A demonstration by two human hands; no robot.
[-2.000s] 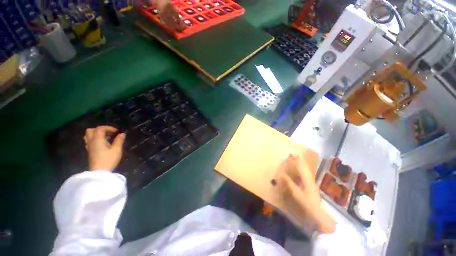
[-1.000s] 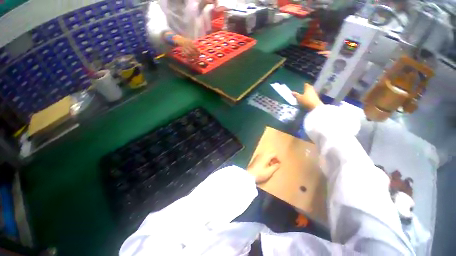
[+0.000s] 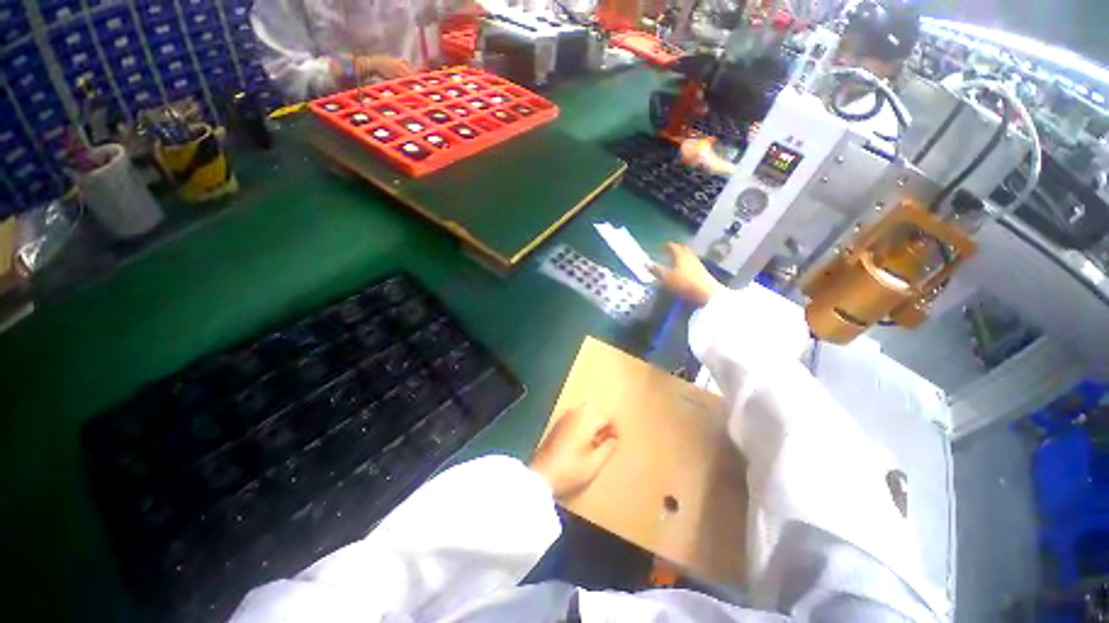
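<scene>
My left hand [image 3: 578,453] rests over the left part of the tan board [image 3: 645,426] with its fingers curled; whether it holds a small part is too blurred to tell. A small dark disc [image 3: 670,504] lies on the board near its front edge. My right hand [image 3: 687,274] reaches forward past the board, its fingertips at the near end of the white paper slips [image 3: 623,248]; I cannot tell if they grip one. The silvery sheet of dark dots [image 3: 596,281] lies just left of the slips on the green mat.
A black tray [image 3: 304,426] lies at left. A red tray [image 3: 432,119] sits on a green-topped board [image 3: 523,201]. The white press [image 3: 778,170] with its brass head [image 3: 866,286] stands right. Cups [image 3: 122,192] stand far left. Another person's sleeves show behind the red tray.
My left hand has moved from the black tray onto the tan board. My right hand has left the board and reached forward to the paper slips. The view has shifted.
</scene>
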